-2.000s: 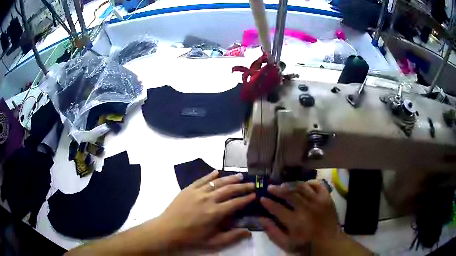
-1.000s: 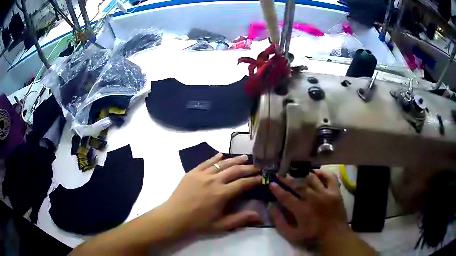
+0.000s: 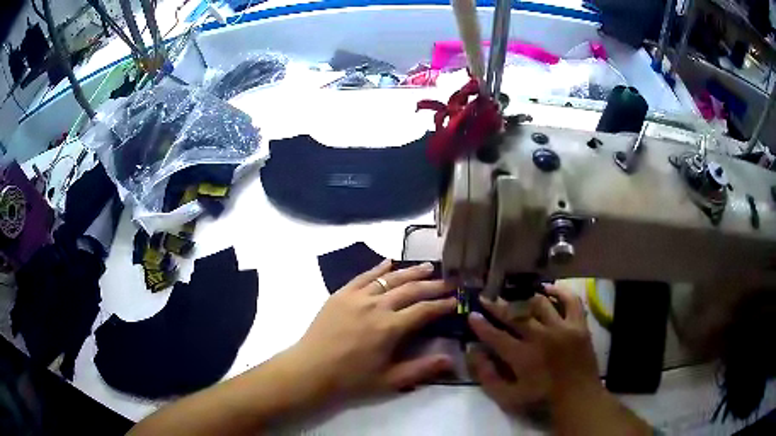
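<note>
A dark curved cloth piece [image 3: 347, 262] lies under the needle area, its left end showing past my left hand and the rest mostly hidden. My left hand [image 3: 370, 328], with a ring, lies flat and holds the piece down left of the needle. My right hand [image 3: 540, 345] holds it at the right, fingers bent and partly under the machine head. The presser foot [image 3: 463, 301] shows a yellow-green glint between my fingertips. A labelled dark piece [image 3: 349, 200] lies behind, with its small woven label [image 3: 348, 180] facing up. Any label under the needle cannot be made out.
The cream machine head [image 3: 510, 230] stands at right, a red cloth strip [image 3: 466, 123] tied on it. A black phone [image 3: 636, 336] and a yellow loop [image 3: 599, 302] lie right of my hands. Unsewn dark pieces [image 3: 183, 332], loose labels [image 3: 162, 255] and a plastic bag [image 3: 174, 136] lie left.
The view has shifted, so the machine and table things appear farther right. My hands stay on the cloth beside the needle. Any cloth movement is too small to tell.
</note>
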